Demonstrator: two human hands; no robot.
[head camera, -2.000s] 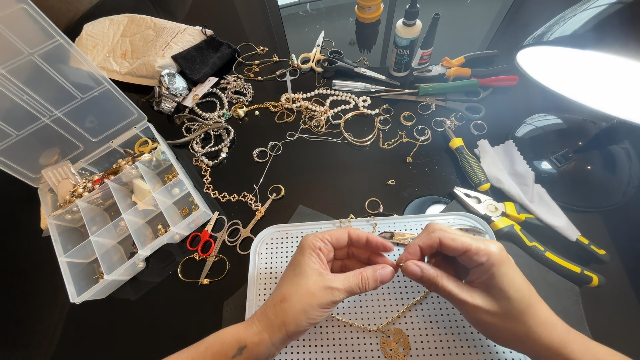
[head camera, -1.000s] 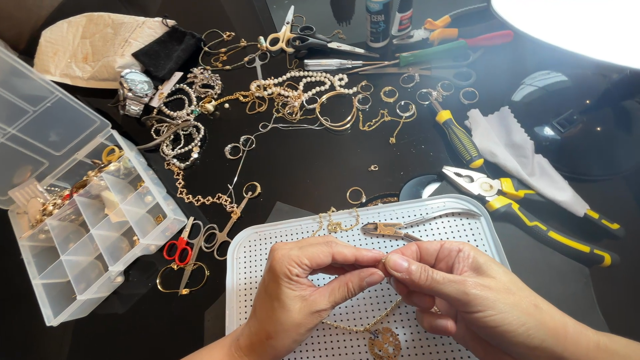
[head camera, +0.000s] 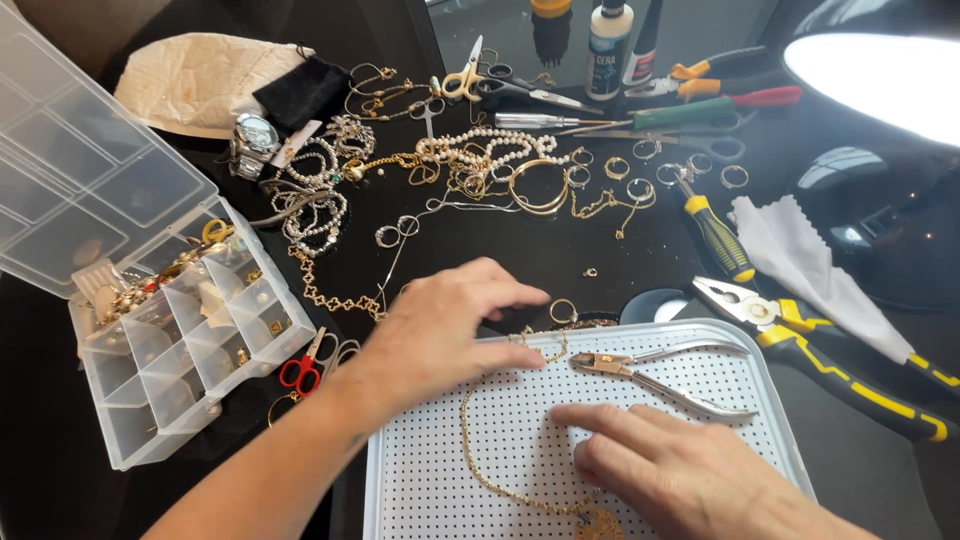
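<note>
My left hand (head camera: 457, 330) hovers over the back left of a white perforated tray (head camera: 720, 325), thumb and fingers apart, near a thin gold chain (head camera: 559, 351) at the tray's back edge. My right hand (head camera: 637, 457) is above the tray's middle, its index finger extended and nothing visible in it; its lower fingers are partly hidden. A gold chain necklace (head camera: 466, 435) curves on the tray between the hands, with a round openwork gold pendant (head camera: 600, 525) at the bottom edge of view. Metal nippers (head camera: 607, 364) lie on the tray at the right. A gold ring (head camera: 562, 310) rests just behind the tray.
An open clear plastic compartment box (head camera: 180, 360) with jewelry stands left, beside red-handled scissors (head camera: 301, 371). Behind lie a pearl necklace (head camera: 517, 142), a wristwatch (head camera: 255, 139) and gold bangles (head camera: 536, 187). Combination pliers (head camera: 757, 311), a grey cloth (head camera: 817, 262) and a bright lamp (head camera: 885, 82) are right.
My hands were together, fingertips meeting above the tray; now they are apart. The left hand has moved up toward the tray's back edge, and its fingers have spread.
</note>
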